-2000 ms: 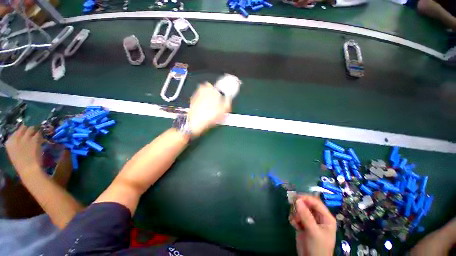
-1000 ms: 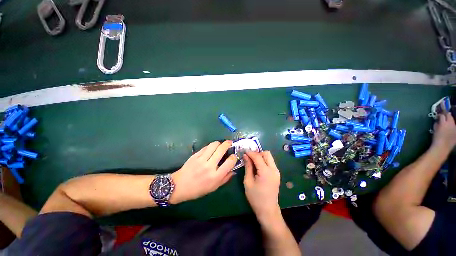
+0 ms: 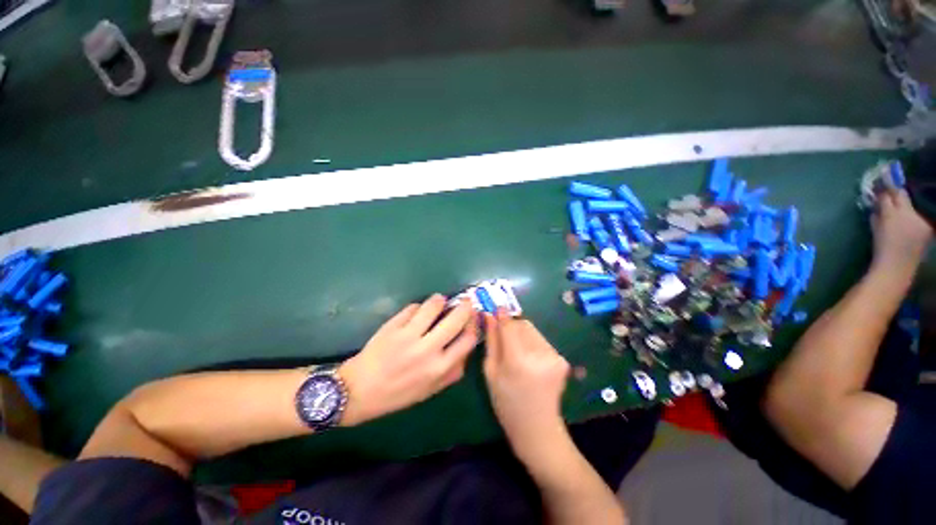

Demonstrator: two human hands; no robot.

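A small grey-white housing (image 3: 503, 294) is in front of me near the middle of the worktop, with a blue cylinder (image 3: 485, 299) at its block end. My left hand (image 3: 416, 354), with a metal-band watch on its wrist, holds the housing from the left. My right hand (image 3: 523, 374) has its fingertips on the blue cylinder at the lower edge of the housing. The fingers hide much of the housing, and its loop cannot be made out.
A mixed pile of blue cylinders (image 3: 763, 241), metal plates and discs lies at right. Another blue pile (image 3: 26, 308) is at far left. Beyond the white strip (image 3: 411, 179) lies a unit with a blue bar (image 3: 247, 113) and several housings. A neighbour's arm (image 3: 836, 374) is at right.
The loose blue cylinder above my hands has gone from the worktop, and a blue cylinder now shows at the housing. Earlier, my left hand came back from beyond the white strip. The view has shifted slightly.
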